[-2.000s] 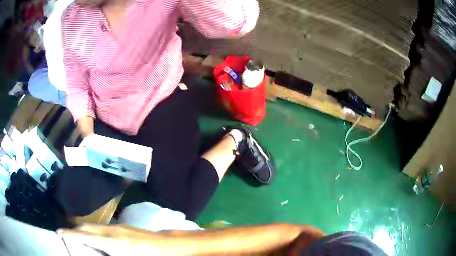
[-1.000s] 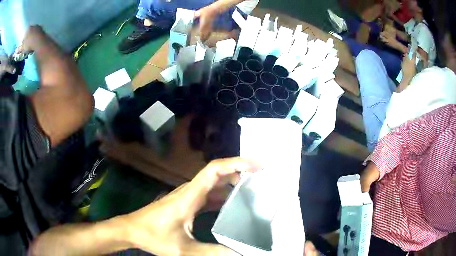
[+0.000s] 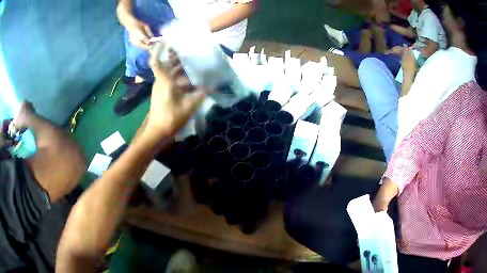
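Observation:
My left hand [image 3: 173, 98] is raised on a forearm from the lower left. It grips a white retail box [image 3: 205, 61], blurred and tilted, above the back left of the cluster. Its lower end is close to the black cylinders; whether they touch I cannot tell. The black cylinders [image 3: 240, 150] stand packed together with their round rims up on the low wooden pallet [image 3: 213, 229]. White open cartons [image 3: 283, 69] with raised flaps stand behind them, and printed cartons [image 3: 303, 141] stand at their right. My right hand is not in view.
Closed white cartons [image 3: 156, 174] stand at the left of the pallet. A person in a pink shirt [image 3: 438, 176] at the right holds a printed carton [image 3: 376, 240]. Other people sit at the back and left. Green floor [image 3: 96, 114] shows at the left.
The view has swung from the red bag to the pallet. Since one second ago, my left hand has moved from the near side up and over the back left, holding a box.

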